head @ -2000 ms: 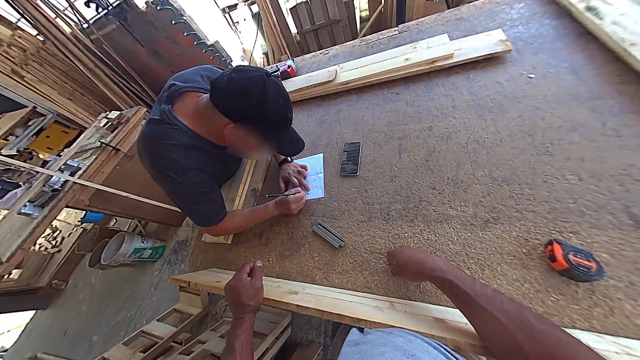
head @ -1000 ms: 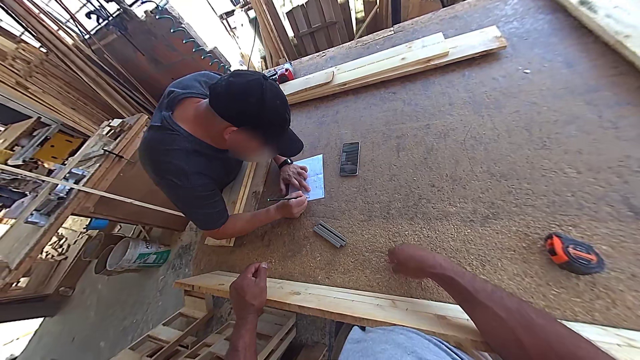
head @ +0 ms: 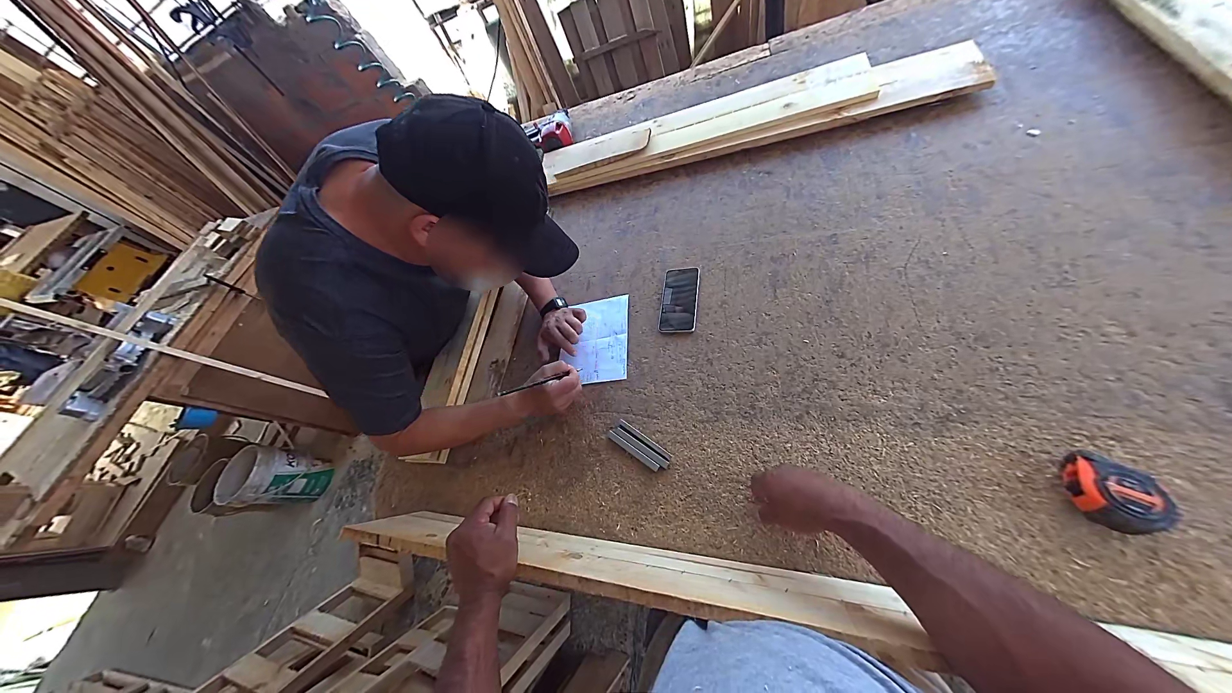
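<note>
My left hand (head: 484, 547), loosely curled, rests at the wooden boards (head: 674, 575) along the near table edge, with nothing visible in it. My right hand (head: 797, 499) lies on the sawdust-strewn table (head: 866, 385), fingers curled and partly hidden. Between my hands and a little farther off lie short grey metal channel pieces (head: 640, 446). A smartphone (head: 680, 300) lies beyond them. An orange and black tape measure (head: 1119, 492) sits at the right. Across the corner a co-worker (head: 385, 260) in a black cap leans over a sheet of paper (head: 603, 339), holding a pencil (head: 535, 383) on it.
Long planks (head: 770, 111) and a red power tool (head: 550, 132) are at the far edge. Wooden pallets (head: 337, 635) stand below the near edge, with white buckets (head: 252, 475) on the floor at left. Another pale board (head: 1179, 38) crosses the upper right corner.
</note>
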